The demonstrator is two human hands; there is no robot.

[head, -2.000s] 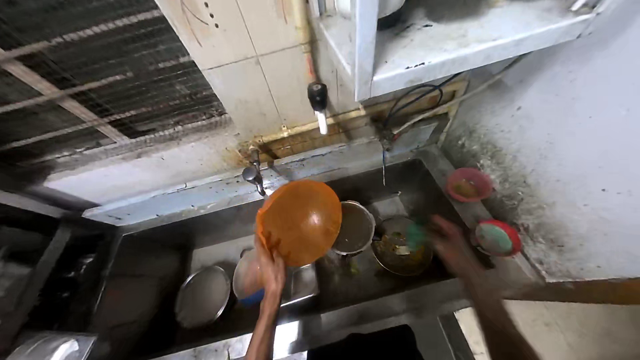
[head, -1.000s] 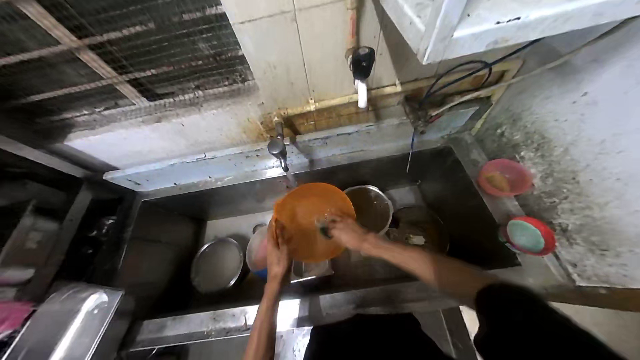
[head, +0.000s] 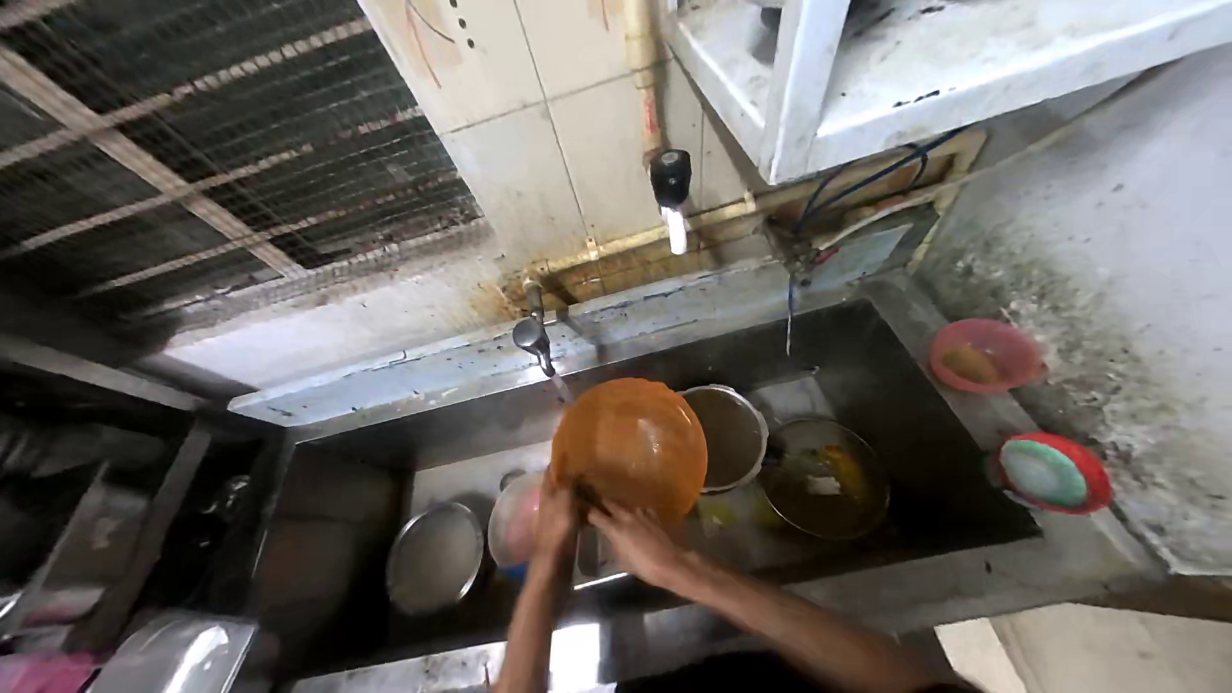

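Observation:
An orange plastic bowl is held tilted over the metal sink, just below the running tap. My left hand grips its lower left rim. My right hand is at the bowl's lower edge, fingers bent by a small dark thing too blurred to name. Right of the bowl stand a round metal pot with cloudy water and a wide pan with yellowish residue. To the left are a round metal dish and a pale, pinkish bowl, partly hidden by my left hand.
On the sink's right ledge stand a pink bowl and a red bowl with a green one in it. A second tap hangs on the tiled wall. A white shelf juts out at the upper right.
My right hand, over the pan and blurred two seconds ago, came to the inside of the orange bowl and is now at its lower edge. My left hand keeps hold of the rim.

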